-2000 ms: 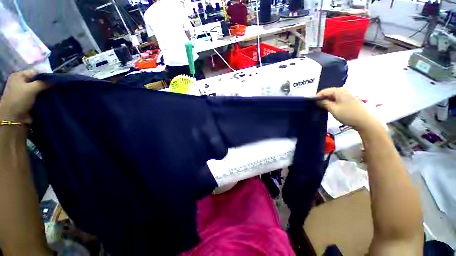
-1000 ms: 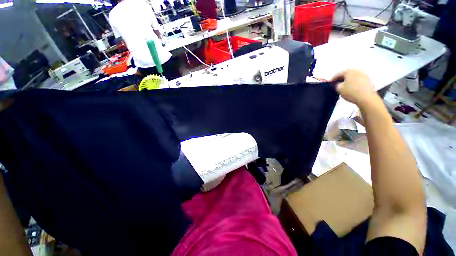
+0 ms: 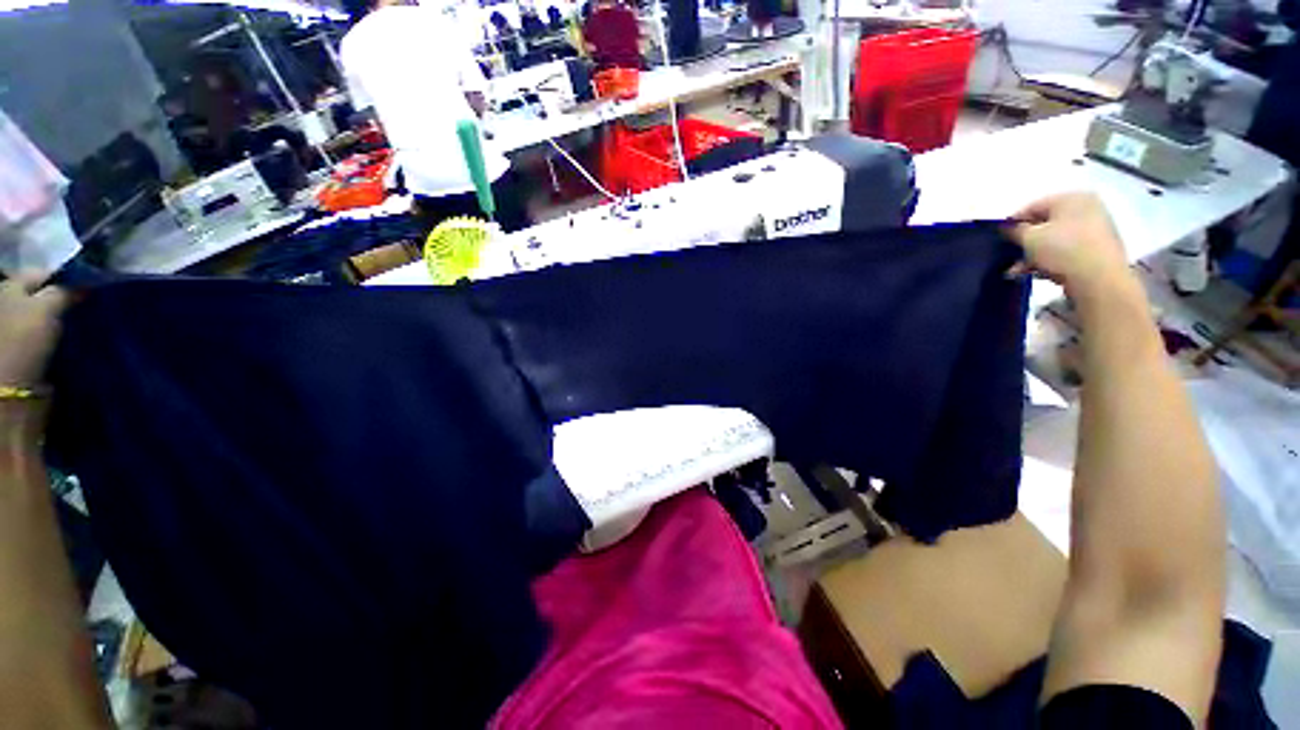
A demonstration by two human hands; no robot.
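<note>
A large dark navy cloth (image 3: 314, 471) is stretched between my two hands, in front of the sewing machine. My left hand (image 3: 26, 335), at the left edge and partly cut off, grips its upper left corner. My right hand (image 3: 1062, 243) pinches its upper right end. A seam runs down the cloth near its middle, and a narrower part reaches right and hangs down. The white Brother machine (image 3: 777, 200) shows above the cloth's top edge. The needle area is hidden. The white machine bed (image 3: 663, 456) shows below the cloth.
Magenta cloth (image 3: 670, 620) covers my lap. A cardboard box (image 3: 948, 599) stands at lower right with dark cloth by it. The yellow-green fan (image 3: 461, 250) and green-handled tool (image 3: 473, 164) are behind the cloth. A person in white (image 3: 414, 100), red crates (image 3: 912, 86) and another machine (image 3: 1152, 136) are beyond.
Over the two seconds, my right hand has moved right and slightly up, and the cloth's right part is spread wider. My left hand, nearly out of view one second ago, shows again at the left edge.
</note>
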